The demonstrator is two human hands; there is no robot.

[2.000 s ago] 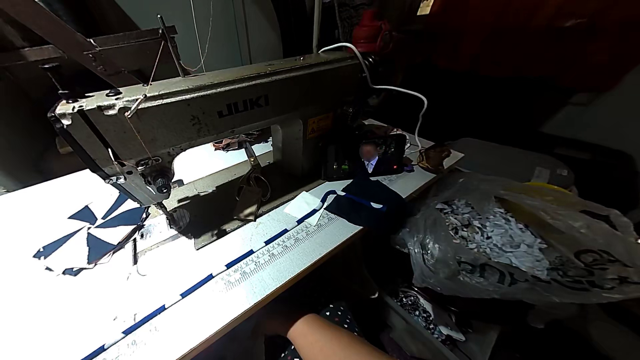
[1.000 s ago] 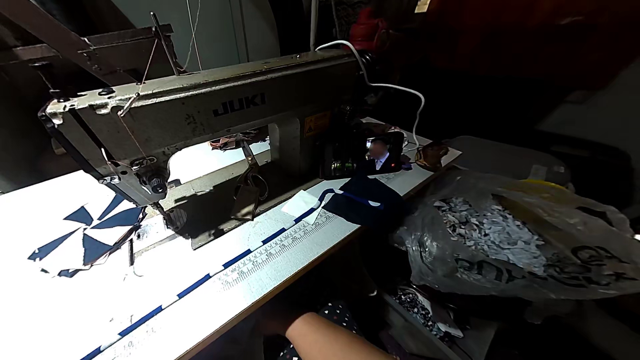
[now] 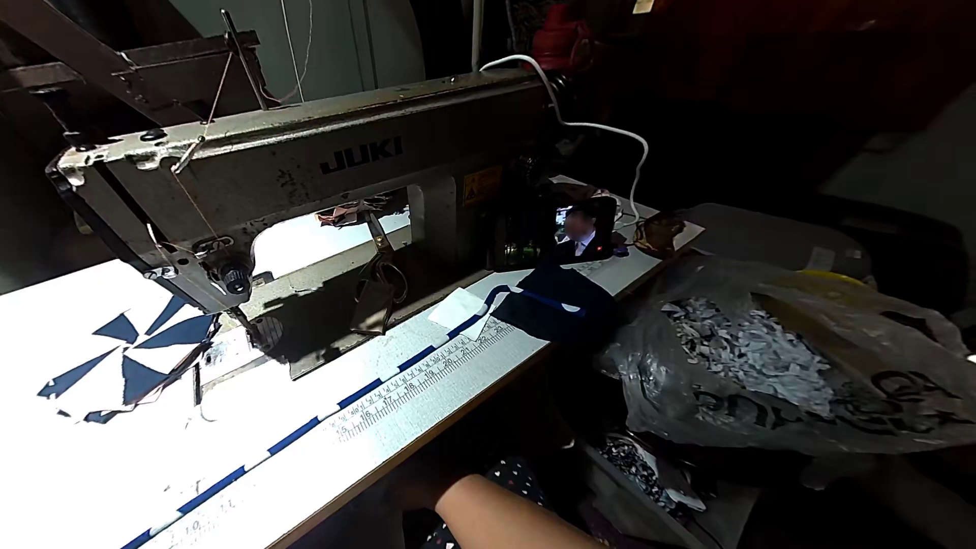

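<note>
A forearm reaches in from the bottom, below the front edge of the sewing table [image 3: 427, 442]; its hand is lost in dark shadow, so what it touches is hidden. No other hand shows. On the table stands a Juki sewing machine [image 3: 343, 168]. A blue and white pieced fabric pinwheel [image 3: 130, 358] lies left of its needle area. A narrow blue and white fabric strip [image 3: 290, 438] runs along the front beside a printed ruler scale [image 3: 427, 377], up to a dark blue cloth [image 3: 534, 309]. Scissors [image 3: 387, 278] rest against the machine bed.
A lit phone [image 3: 583, 229] stands at the machine's right end, near a white cable [image 3: 602, 126]. Right of the table, a clear plastic bag [image 3: 656, 381] holds many fabric scraps [image 3: 747, 351]. More scraps [image 3: 644, 465] lie in a container below it.
</note>
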